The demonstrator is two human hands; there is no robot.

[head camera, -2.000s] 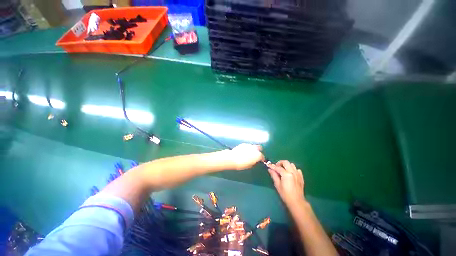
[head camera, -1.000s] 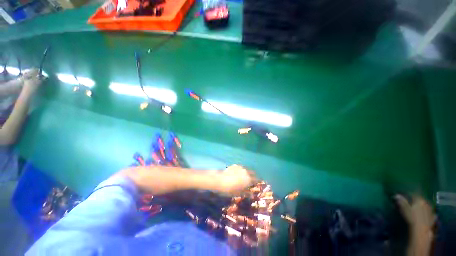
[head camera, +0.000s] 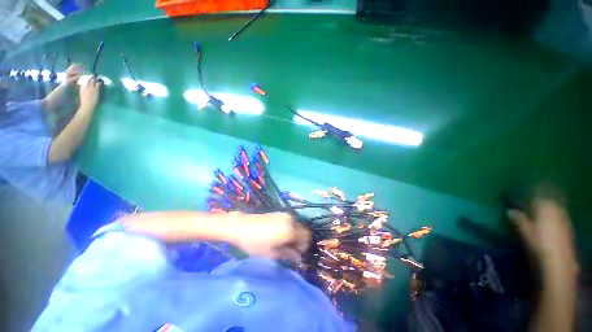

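Note:
My left hand (head camera: 279,237) lies on the bundle of leads (head camera: 344,240) in front of me; its fingertips are hidden among the black cables, so its grip cannot be told. The bundle has red and blue tips at the left and copper, shiny tips at the right. My right hand (head camera: 548,230) is blurred at the right, over the edge of the dark pile (head camera: 480,279). A dark shape is near its fingers; whether it is held cannot be told. A lead with two shiny tips (head camera: 334,131) lies on the green belt beyond the bundle.
More spaced leads (head camera: 211,97) lie on the green belt (head camera: 415,84). An orange tray (head camera: 211,6) and a dark block (head camera: 448,10) are at the far side. Another person's hands (head camera: 87,87) are over the belt at left. A blue bin (head camera: 97,207) is low at left.
The lead my hands held two seconds ago lies on the belt and has moved left in view. My left hand came back to the bundle and my right hand to the dark pile. The view has shifted.

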